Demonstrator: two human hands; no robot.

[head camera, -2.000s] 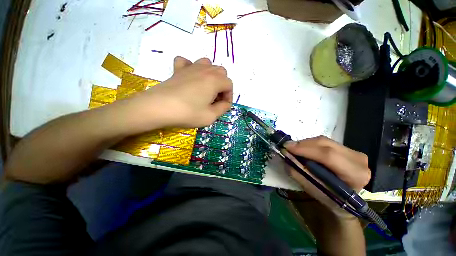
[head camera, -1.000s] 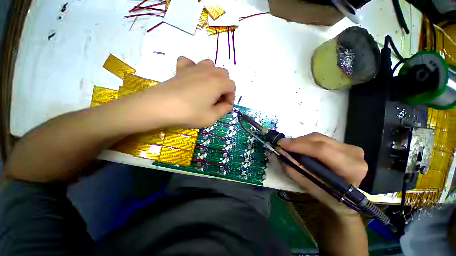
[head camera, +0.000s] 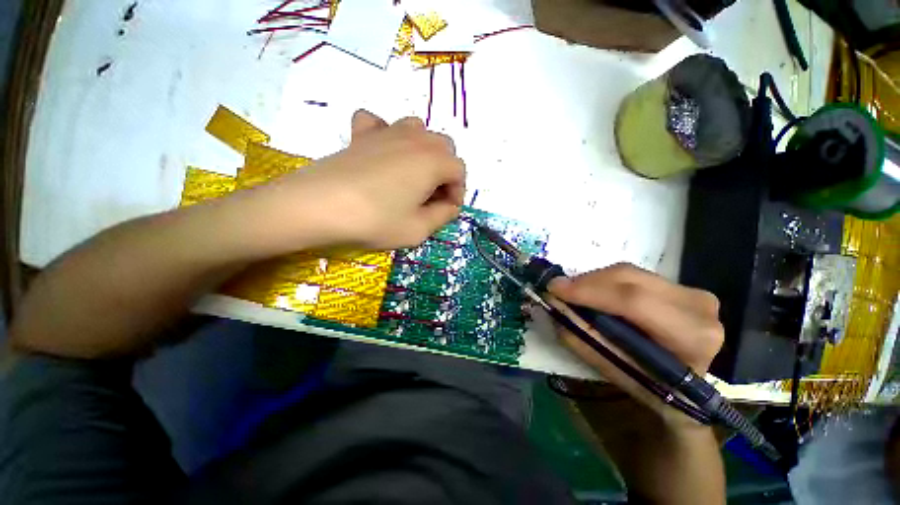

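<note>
The green PCB panel point(head camera: 464, 296) lies at the table's front edge, with rows of silver pads and dark red leads. Amber taped pieces point(head camera: 336, 286) overlap its left part. My left hand point(head camera: 410, 178) is bare and curled over the panel's upper left; its fingertips pinch something thin, seemingly a lead wire point(head camera: 473, 199), mostly hidden. My right hand point(head camera: 641, 311) grips the black soldering iron point(head camera: 632, 340), with a thin guide tube alongside. Its tip is at the panel's upper edge, close to my left fingertips.
A yellow-green tip cleaner pot point(head camera: 646, 133) stands at upper right. Beside it are a black box point(head camera: 725, 266) and a green solder spool point(head camera: 839, 148). More taped strips point(head camera: 859, 286) lie far right. Taped pieces with leads point(head camera: 441, 59) and a cardboard box point(head camera: 602, 25) are at the top.
The iron and my right hand have moved slightly left and up, bringing the tip nearer my left fingertips. My left hand has hardly moved.
</note>
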